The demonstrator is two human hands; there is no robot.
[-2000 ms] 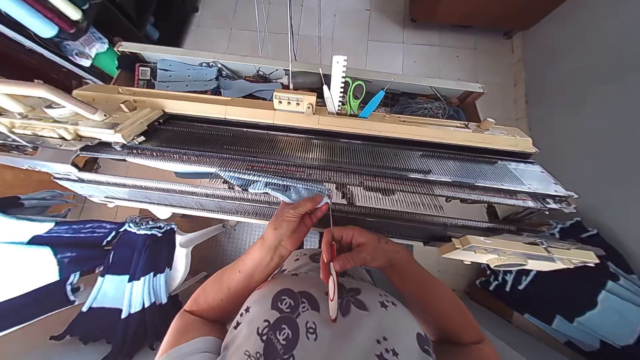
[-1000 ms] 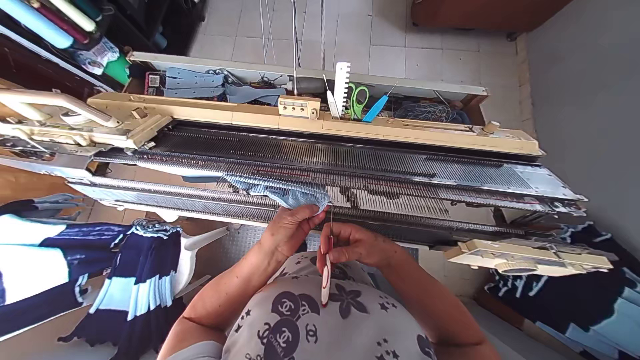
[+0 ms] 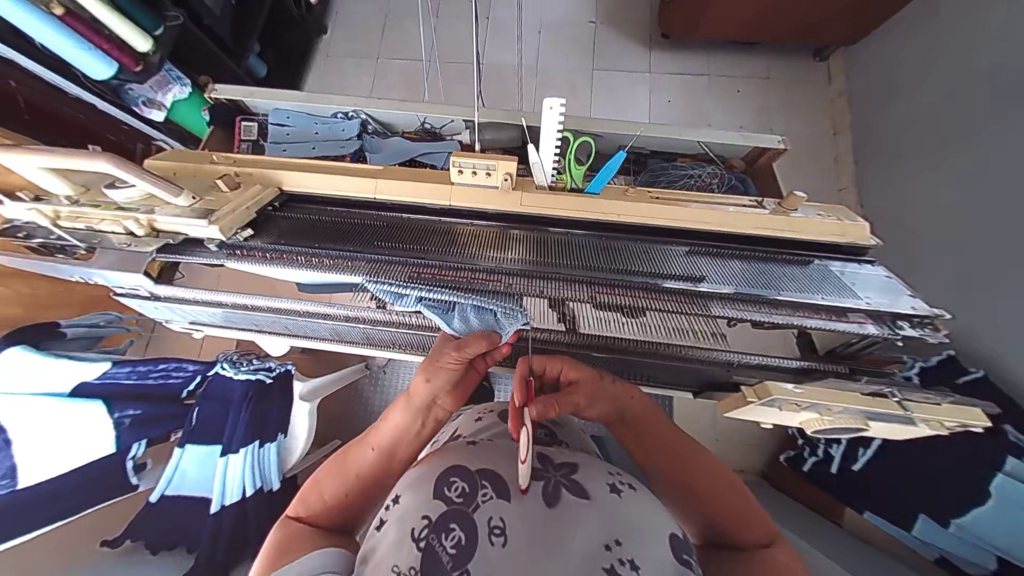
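Note:
Light blue knitted fabric (image 3: 472, 314) hangs from the needles of a flatbed knitting machine (image 3: 480, 240). My left hand (image 3: 460, 372) pinches its lower right corner between thumb and fingers. My right hand (image 3: 564, 392) is closed around a latch-hook tool with a white and red handle (image 3: 525, 456). The tool's thin metal shaft points up to the fabric's edge, beside my left fingertips; whether its tip is in a stitch is too small to tell. The two hands are close together, in front of the front needle bed (image 3: 640, 360).
Green scissors (image 3: 578, 160), a blue-handled tool (image 3: 610, 170) and a white comb (image 3: 550, 136) stand behind the rear bed. Carriages rest at left (image 3: 120, 200) and front right (image 3: 856, 412). Striped knitwear (image 3: 240, 432) hangs over a white chair at left.
The handle of the tool in my right hand has swung a little at its lower end. My left hand has stayed at the fabric's corner.

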